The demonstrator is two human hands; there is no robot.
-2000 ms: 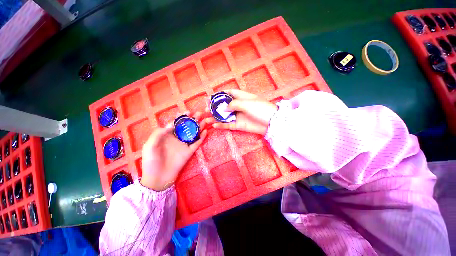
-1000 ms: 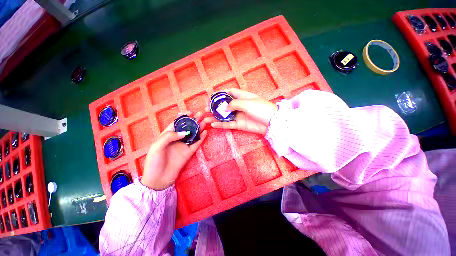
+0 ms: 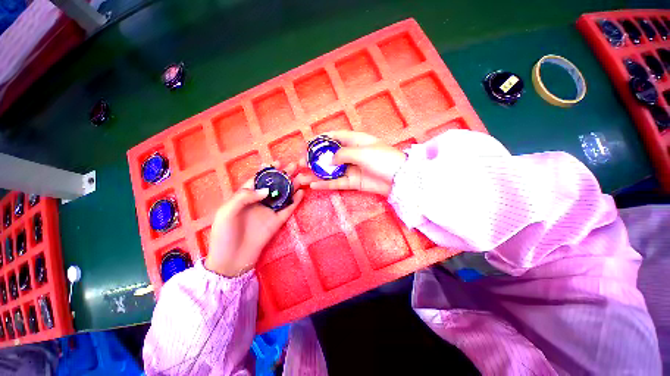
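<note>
My left hand (image 3: pixel 246 220) holds a round black-rimmed smartwatch (image 3: pixel 274 189) with a dark screen and a small green mark, thumb on its face. My right hand (image 3: pixel 360 163) holds a second smartwatch (image 3: pixel 327 158) with a blue and white lit screen, thumb at its edge. Both hands are over the middle of a red-orange pocketed foam tray (image 3: pixel 308 89). Three blue-lit watches sit in the tray's left pockets, one of them at the upper left (image 3: pixel 155 168). The other visible pockets are empty. My hands hide some pockets.
A dark labelled watch (image 3: pixel 504 87) and a yellow tape roll (image 3: pixel 558 81) lie on the green bench at right. Filled trays stand at far right (image 3: pixel 613 70) and far left (image 3: pixel 62 294). Two small watches (image 3: pixel 173 76) lie beyond the tray. A metal post (image 3: pixel 44 178) is at left.
The left watch's screen went from blue to dark with a green mark; the right one went from dark to blue. The two watches beyond the tray moved left. Both hands stayed nearly in place.
</note>
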